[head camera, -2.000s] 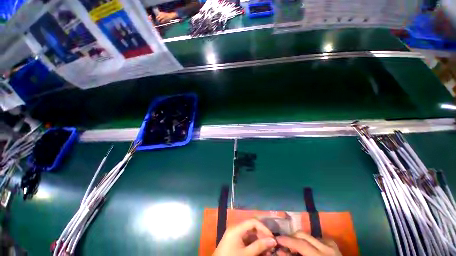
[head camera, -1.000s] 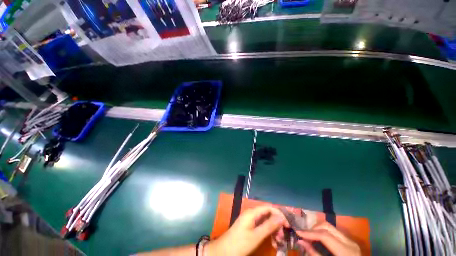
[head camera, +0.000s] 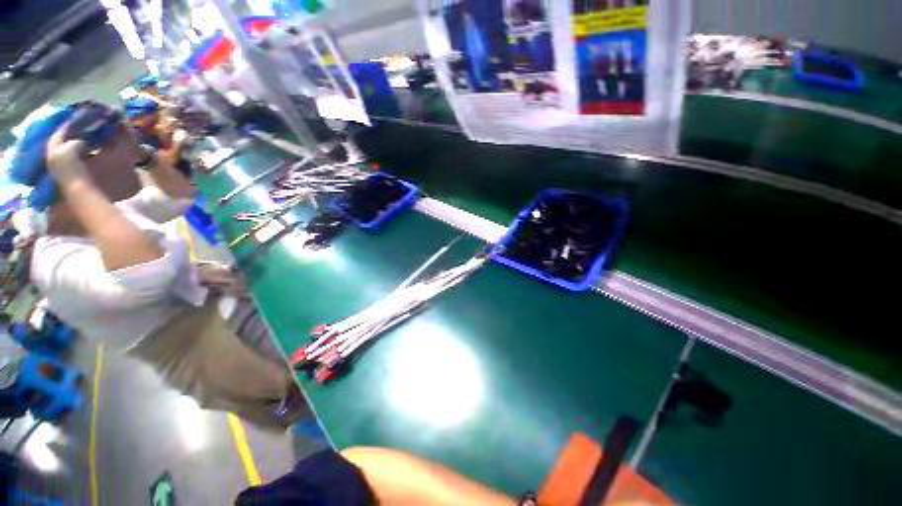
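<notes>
The orange board (head camera: 576, 466) with a black tape strip (head camera: 609, 463) shows only in part at the bottom edge. My left forearm, with a dark sleeve and a wristband, enters at the bottom, but my left hand is cut off below the picture. My right hand is out of the picture. What my hands hold is hidden. A bundle of white cables (head camera: 401, 299) with red connectors (head camera: 324, 354) lies on the green bench, left of the board.
A blue bin (head camera: 615, 237) of black parts stands at the silver rail (head camera: 712, 326). Another blue bin (head camera: 404, 206) stands further left, near piled white cables (head camera: 318, 180). Loose black parts (head camera: 700, 397) lie beyond the board. A person (head camera: 109, 247) stands at left. Instruction sheets (head camera: 564, 79) hang above.
The view has swung left. The board has shifted to the bottom edge, both hands have left the picture, and the right-side cable bundle is gone from view. A person at left has come into view.
</notes>
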